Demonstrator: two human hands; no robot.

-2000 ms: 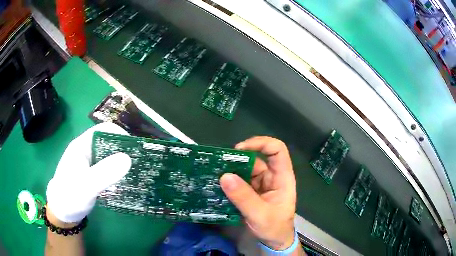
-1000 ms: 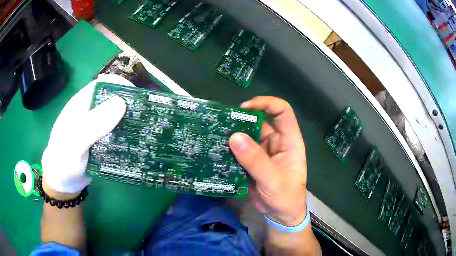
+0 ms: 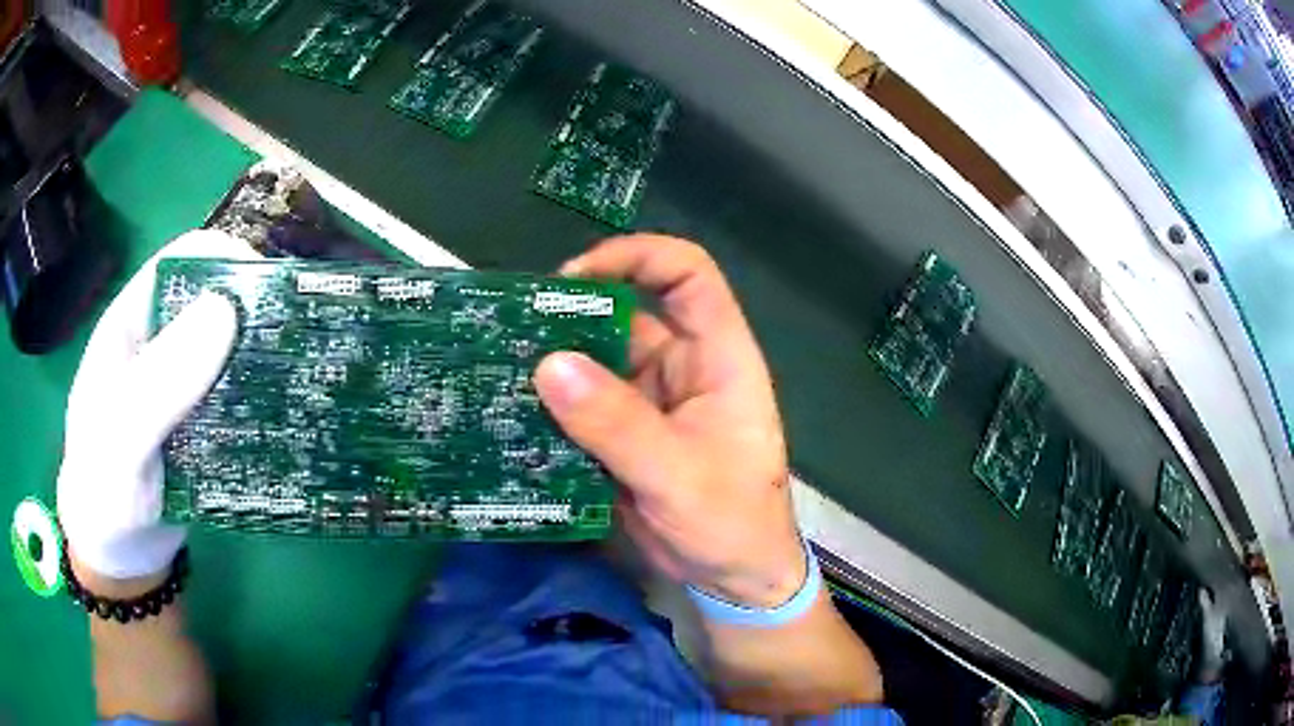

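A green circuit board (image 3: pixel 383 411) is held up level in front of me, its side dense with silvery solder points facing me. My left hand (image 3: pixel 135 404), in a white glove, grips its left end with the thumb on the face. My right hand (image 3: pixel 681 426), bare, grips its right end with the thumb on the face; a light blue band is on that wrist. The fingers behind the board are partly hidden. The soldering iron stand (image 3: pixel 270 206) shows behind the board's upper left, partly covered.
The conveyor belt (image 3: pixel 766 270) carries several circuit boards (image 3: pixel 607 142). A green-and-white reel (image 3: pixel 36 546) lies on the green mat (image 3: pixel 163 163) at left, near a black cylinder (image 3: pixel 54 255). A red-wrapped post (image 3: pixel 142 40) stands upper left. Another person's hand (image 3: pixel 1213 638) is lower right.
The held board now appears more level and further left, with both hands still on it. The view has shifted. Another person's hand has appeared at the lower right.
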